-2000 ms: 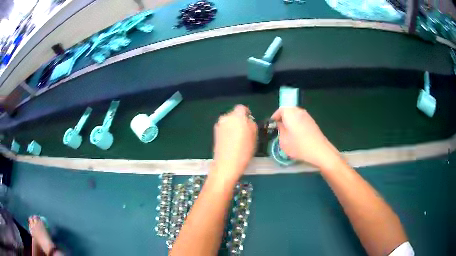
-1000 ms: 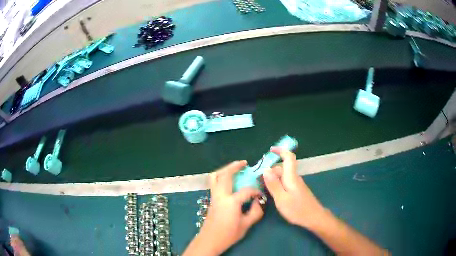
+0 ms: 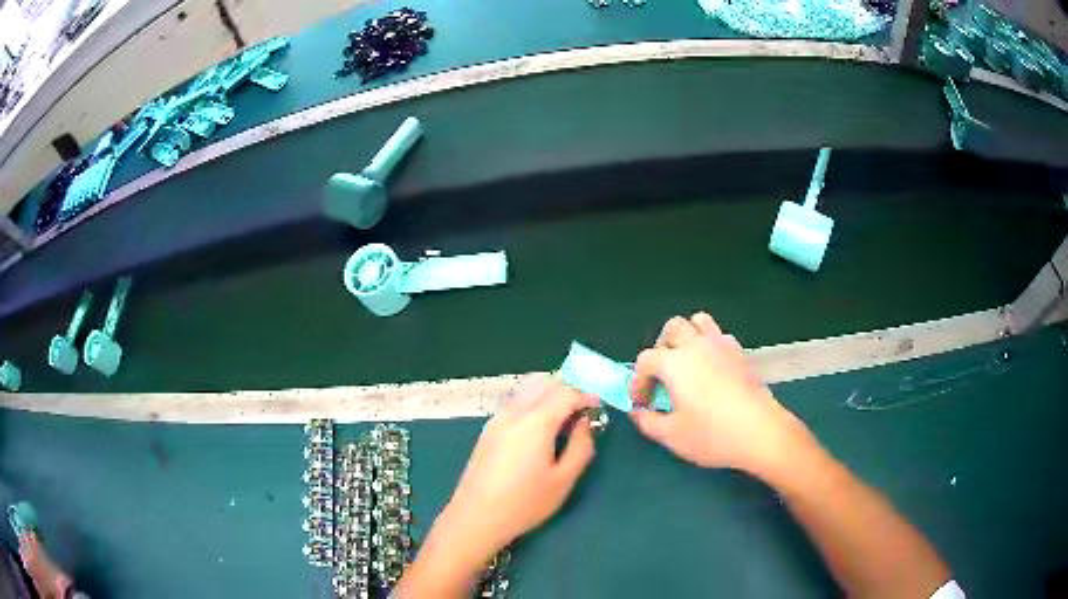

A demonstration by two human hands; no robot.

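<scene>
My right hand (image 3: 709, 392) holds a teal housing (image 3: 601, 376) over the near rail; its pale handle points up and left, and the rest is mostly hidden by the fingers. My left hand (image 3: 515, 462) is just left of it, with a small silvery part (image 3: 598, 418) at its thumb and fingertips, close to the housing. Rows of silvery parts (image 3: 355, 503) lie on the near bench left of my left forearm. A fitted housing (image 3: 377, 279) lies on the belt with a small metal piece near its handle joint.
The dark green belt (image 3: 632, 269) carries more teal housings at left, a housing (image 3: 801, 234) at right and one (image 3: 357, 197) further back. The far shelf holds black parts (image 3: 388, 43), teal pieces (image 3: 193, 108) and a shiny clear bag (image 3: 796, 16). Another person's hand (image 3: 42, 567) is at lower left.
The fitted housing and other belt housings have shifted left in the view. The housing in my hands has turned, its handle now pointing up-left. At two seconds ago my hands were further over the belt.
</scene>
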